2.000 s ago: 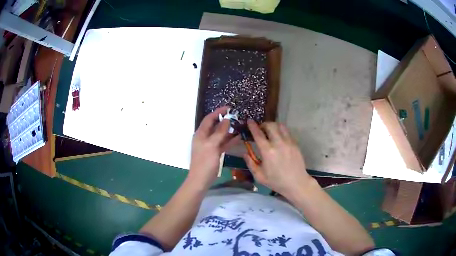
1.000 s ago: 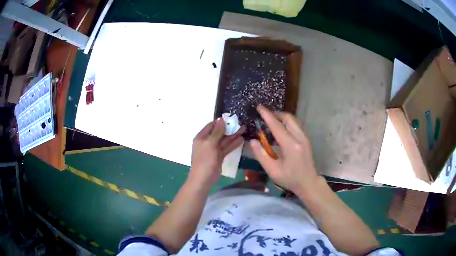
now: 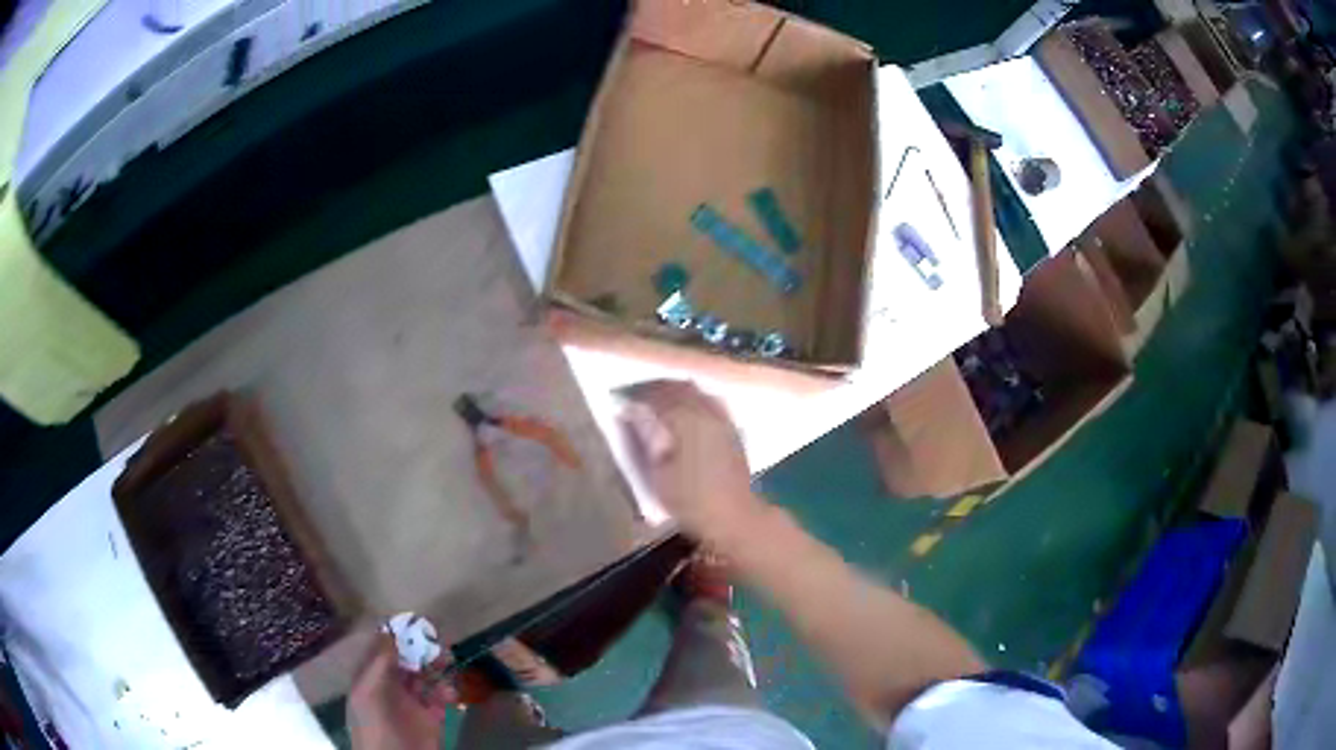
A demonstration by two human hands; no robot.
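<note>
My left hand (image 3: pixel 393 703), at the bottom edge and partly cut off, holds a small white plastic part (image 3: pixel 413 640) in its fingertips. My right hand (image 3: pixel 696 454) is blurred, over the white sheet just below the shallow cardboard tray (image 3: pixel 711 352); whether it holds anything is unclear. The orange-handled pliers (image 3: pixel 513 447) lie on the brown board with handles spread. A small brown box (image 3: pixel 235 564) of tiny glittering metal parts is at the left. The tray holds green circuit boards (image 3: pixel 747 246) and several small silvery pieces (image 3: pixel 718 328).
A hammer (image 3: pixel 985 220) and thin dark hex keys (image 3: pixel 938 202) lie right of the tray. An open carton with dark parts (image 3: pixel 1011 396) stands beyond the shelf's edge. A yellow item (image 3: pixel 59 330) is at the left. A person's blue clothing (?) (image 3: pixel 1172 630) shows at the lower right.
The view has turned to the right. My right hand has let go of the pliers, which now lie on the board, and has moved to the tray. My left hand still has the white part.
</note>
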